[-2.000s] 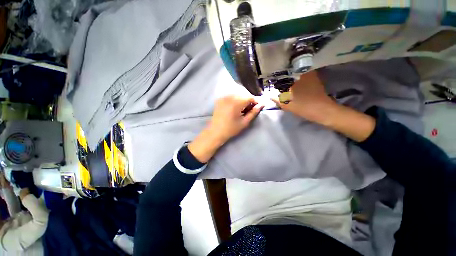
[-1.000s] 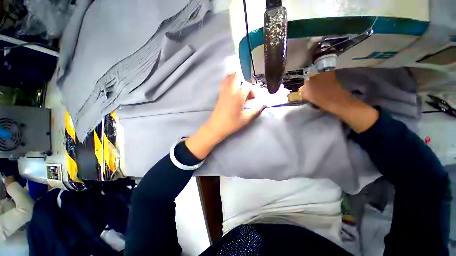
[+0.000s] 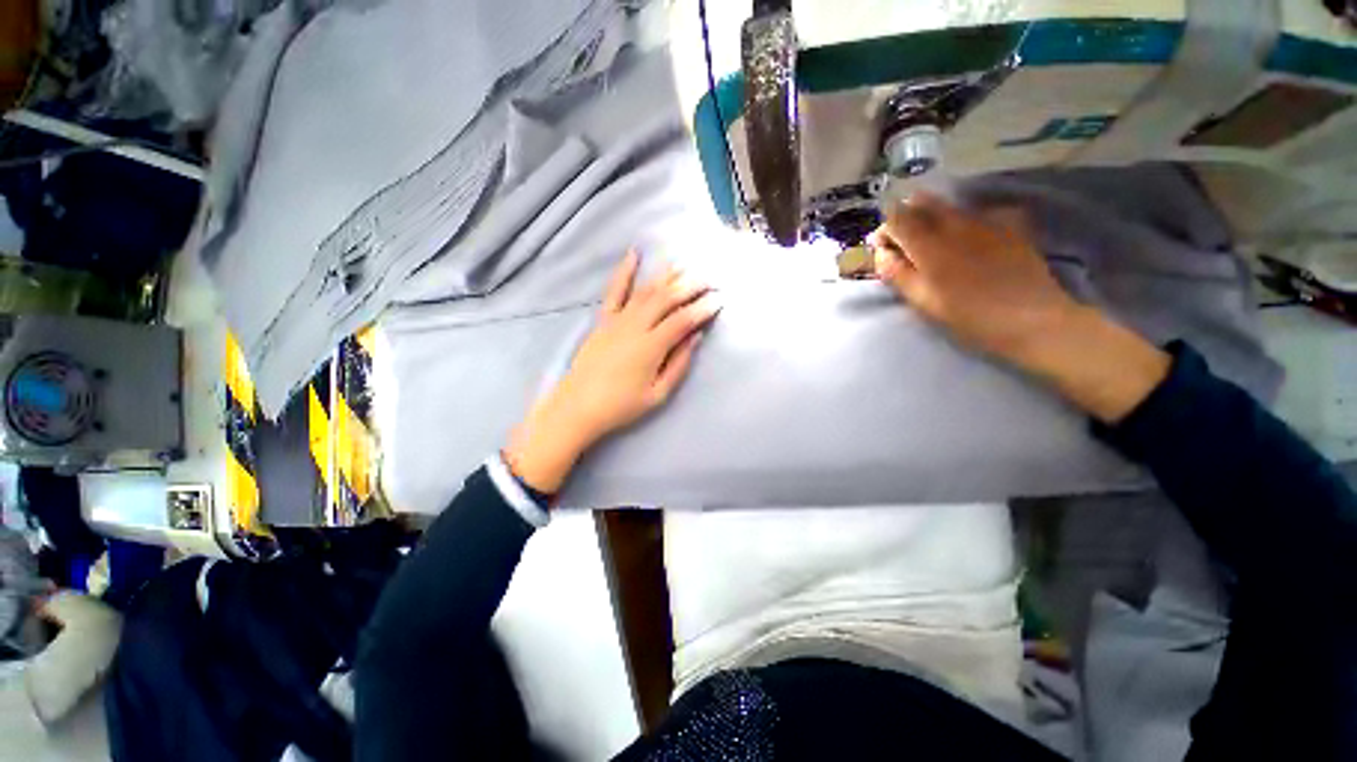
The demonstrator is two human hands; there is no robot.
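Note:
A grey garment panel (image 3: 774,432) lies spread under the cream-white sewing machine head (image 3: 953,90). A seam line runs along it toward the brightly lit needle area, where glare hides the needle. My left hand (image 3: 633,350) lies on the panel left of the presser foot, fingers spread, gripping nothing. My right hand (image 3: 975,283) is just right of the small brass block (image 3: 856,262), fingers bent at the cloth; whether they pinch it is unclear.
A bundle of grey pieces (image 3: 387,134) lies at upper left. Black-and-yellow tape (image 3: 350,424) marks the table's left part. Scissors or snips (image 3: 1307,286) lie at far right. White cloth (image 3: 841,581) covers my lap. Another person's sleeve (image 3: 75,655) shows at lower left.
My left hand has moved left, away from the needle, and opened flat. My right hand stays near the brass block. The panel's front part is smoother and its lower edge straighter.

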